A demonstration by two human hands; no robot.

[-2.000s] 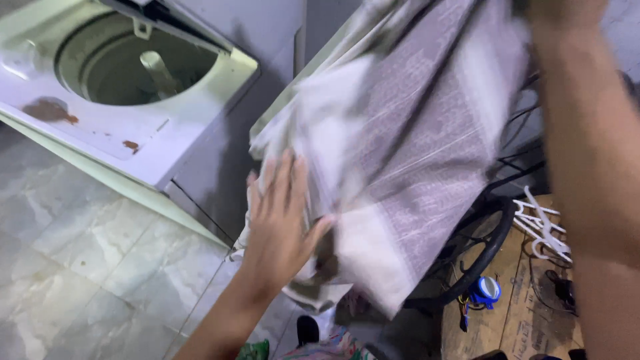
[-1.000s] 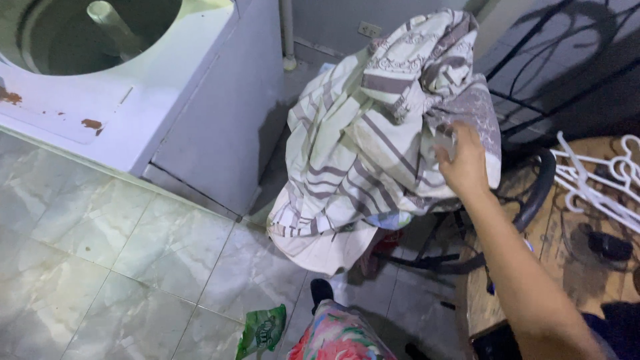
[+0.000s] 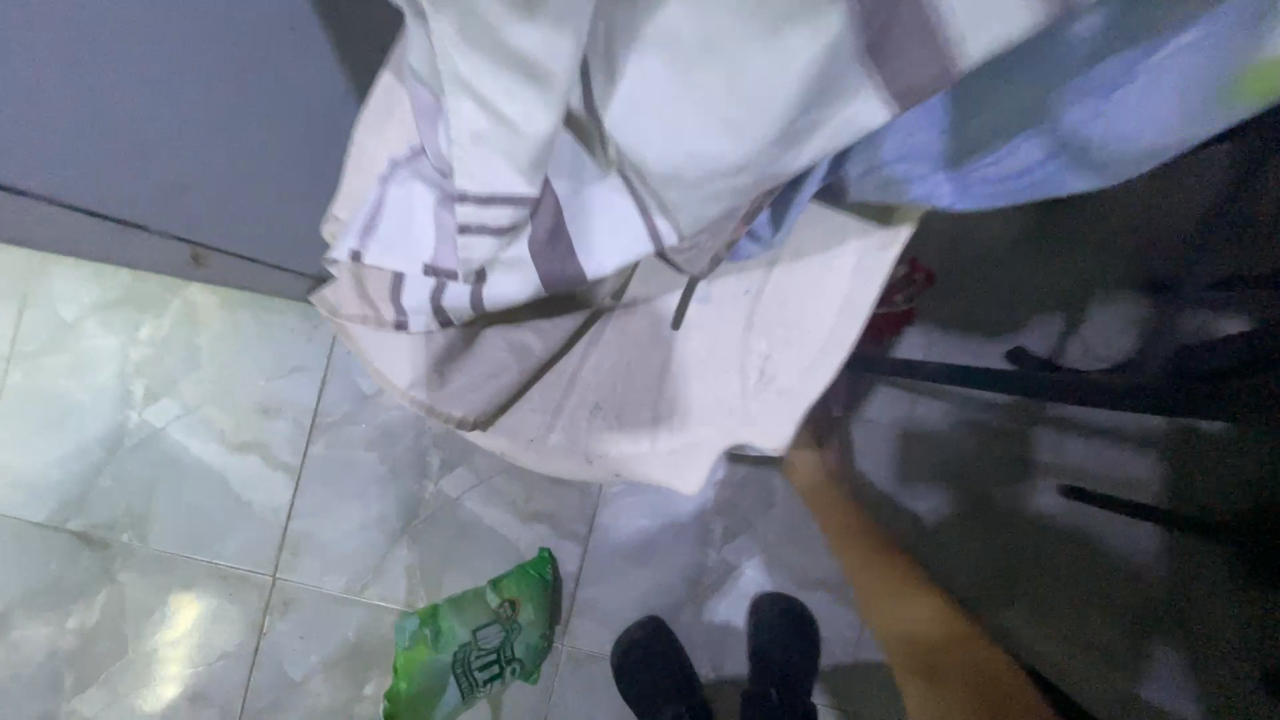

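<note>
A white cloth with grey-brown stripes point(image 3: 620, 120) hangs in loose folds across the upper middle, its pale underside showing along the lower edge. A blue cloth point(image 3: 1040, 110) lies beside it at the upper right. My right hand point(image 3: 825, 435) reaches under the lower right edge of the striped cloth; the fingers are blurred and mostly hidden, so whether they grip anything does not show. The forearm enters from the bottom right. My left hand is out of the picture.
A green plastic packet bearing writing point(image 3: 475, 640) lies on the marbled tile floor point(image 3: 150, 430), left of my dark shoes point(image 3: 785, 640). The washing machine's side point(image 3: 170, 130) stands at the upper left. Dark metal bars point(image 3: 1030, 385) and something red point(image 3: 905, 300) are at the right.
My right hand has moved from the top of the striped cloth to below its lower edge. The left hand, seen against the cloth two seconds ago, is gone from view. The view has tilted down closer.
</note>
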